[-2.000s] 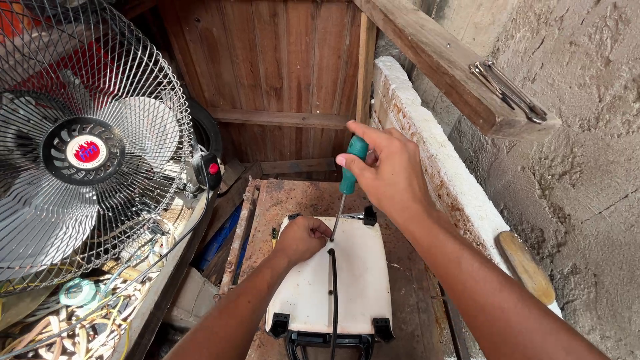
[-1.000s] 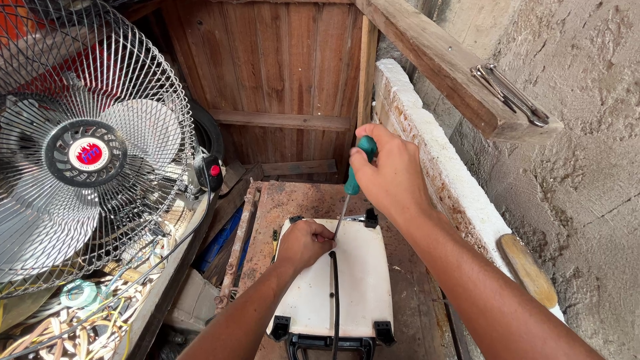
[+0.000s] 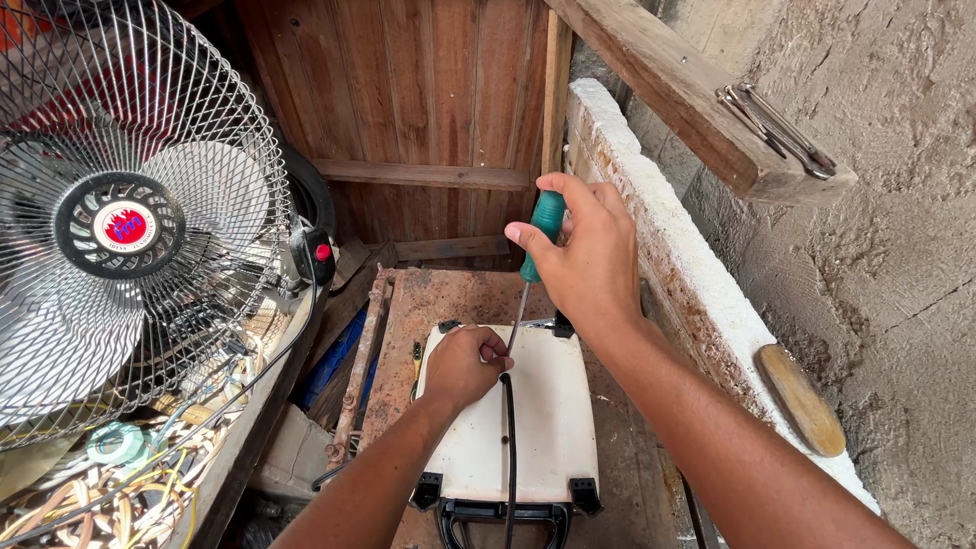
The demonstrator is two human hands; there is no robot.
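My right hand [image 3: 591,252] grips the green handle of a screwdriver [image 3: 542,236], which stands tilted with its shaft pointing down. Its tip meets the white casing of an appliance [image 3: 545,427] beside the fingertips of my left hand [image 3: 469,362]. Those fingertips are pinched close around the lower shaft; whether they hold a small part is hidden. The casing has black corner feet [image 3: 585,496] and a black handle [image 3: 503,512] at its near edge. A black cord [image 3: 510,457] comes out just below my left fingertips and runs toward me.
Under the casing is a rusty metal table [image 3: 427,293]. A wire-caged fan [image 3: 118,225] stands left, above a heap of loose wires [image 3: 130,488]. At right are a white foam slab [image 3: 686,259], a wooden-backed brush or block [image 3: 801,400], and a beam [image 3: 686,99] holding metal tools [image 3: 778,130].
The screwdriver stays in my right hand while its fingers shift around the handle. My left hand remains by the lower shaft.
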